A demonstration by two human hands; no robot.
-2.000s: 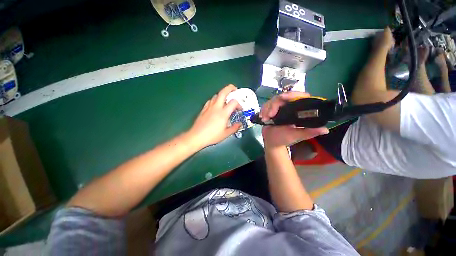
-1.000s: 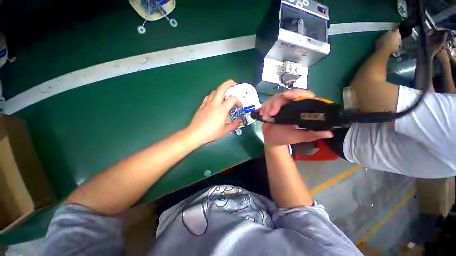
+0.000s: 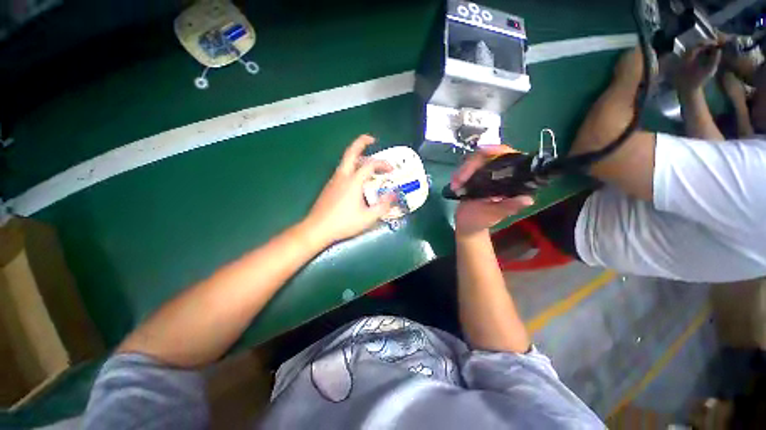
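A white rounded housing half (image 3: 411, 176) with a blue patch and silvery insides lies on the green bench in front of me. My left hand (image 3: 353, 197) holds it from its left side, thumb and fingers on its edge and face. A small ring shows at its lower edge. My right hand (image 3: 487, 189) grips a black electric screwdriver (image 3: 504, 175) with a metal hanging loop and black cable. The dark tip points left and is apart from the housing, a little to its right.
A grey-white screw feeder (image 3: 479, 76) stands behind my right hand. Another housing half (image 3: 216, 35) lies beyond the bench's white stripe (image 3: 252, 116). A cardboard tray (image 3: 42, 327) is at the left. A person in a white sleeve (image 3: 714, 189) sits at the right, near a red stool (image 3: 533, 245).
The screwdriver has moved right, off the housing. My left fingers have spread and lifted partly. The view has shifted, and the far housing half appears farther left.
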